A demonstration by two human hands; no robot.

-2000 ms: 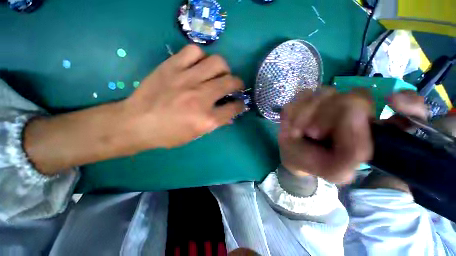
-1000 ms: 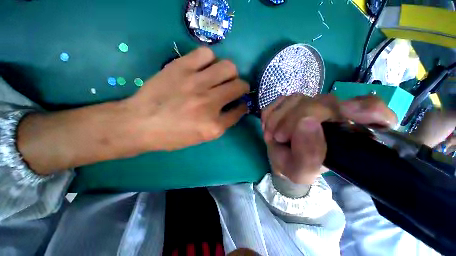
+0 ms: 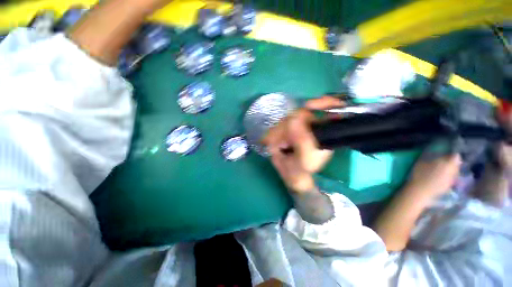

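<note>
My right hand (image 3: 300,140) is closed around the black electric screwdriver (image 3: 382,126), which reaches out to the right; the picture is blurred. The round silver screw tray (image 3: 268,115) lies just behind and left of that hand, partly covered by it. A small round board-and-housing unit (image 3: 235,148) lies on the mat left of the tray, with no hand on it. Another unit (image 3: 184,139) lies further left. My left arm reaches to the top left; the left hand is cut off by the upper edge.
More round units (image 3: 196,97) lie on the green mat (image 3: 196,196) towards the back. The teal box (image 3: 370,169) is right of my right hand. A crumpled clear bag (image 3: 382,75) lies behind the screwdriver. A neighbouring person's forearm (image 3: 418,196) is at the right.
The view has shifted and shows more of the bench. My left hand has let go of the unit near the tray and moved up out of the picture. My right hand still holds the screwdriver.
</note>
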